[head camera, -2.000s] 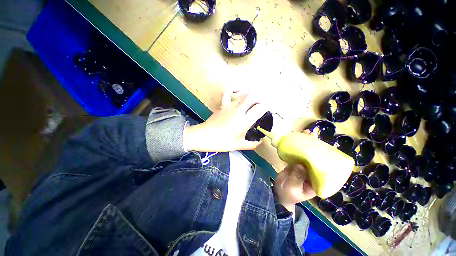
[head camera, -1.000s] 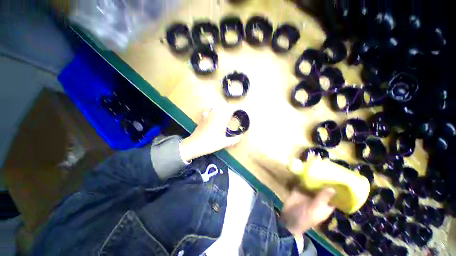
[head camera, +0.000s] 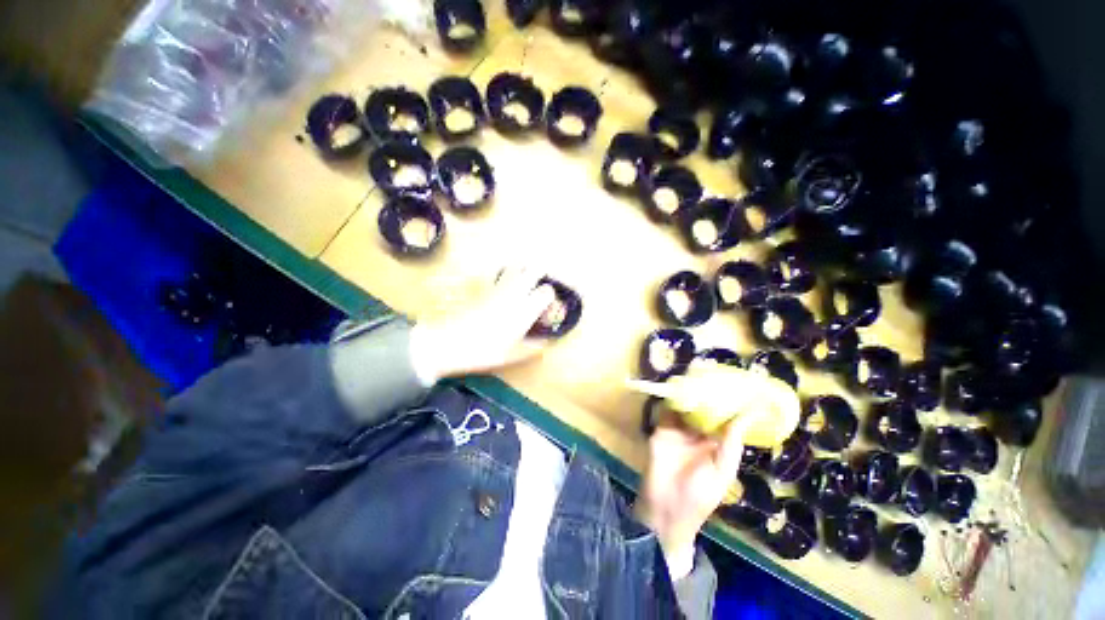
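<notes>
My left hand (head camera: 485, 329) holds a small glossy black round housing (head camera: 560, 308) by its side, over the pale tabletop near the green edge. My fingers cover part of its opening. My right hand (head camera: 688, 466) grips the yellow squeeze bottle (head camera: 739, 406), which lies nearly level with its thin pale nozzle pointing left. The nozzle tip is apart from the held housing. Several housings with pale tan centres (head camera: 412, 227) stand in a group beyond my left hand. More housings with thin wires (head camera: 688, 298) stand beyond and around the bottle.
A dense heap of shiny black pieces (head camera: 897, 182) covers the far right, with a thin wire ring (head camera: 828, 183) on it. A clear crinkled plastic bag (head camera: 206, 73) lies at the table's far left corner. A blue bin (head camera: 121, 273) sits below the green edge (head camera: 261, 248). A reddish-brown stick (head camera: 977, 560) lies lower right.
The bottle has moved away from the left hand's housing, where its nozzle pointed in at first. The group beyond my left hand shows one more standing housing than a second ago. The view has shifted.
</notes>
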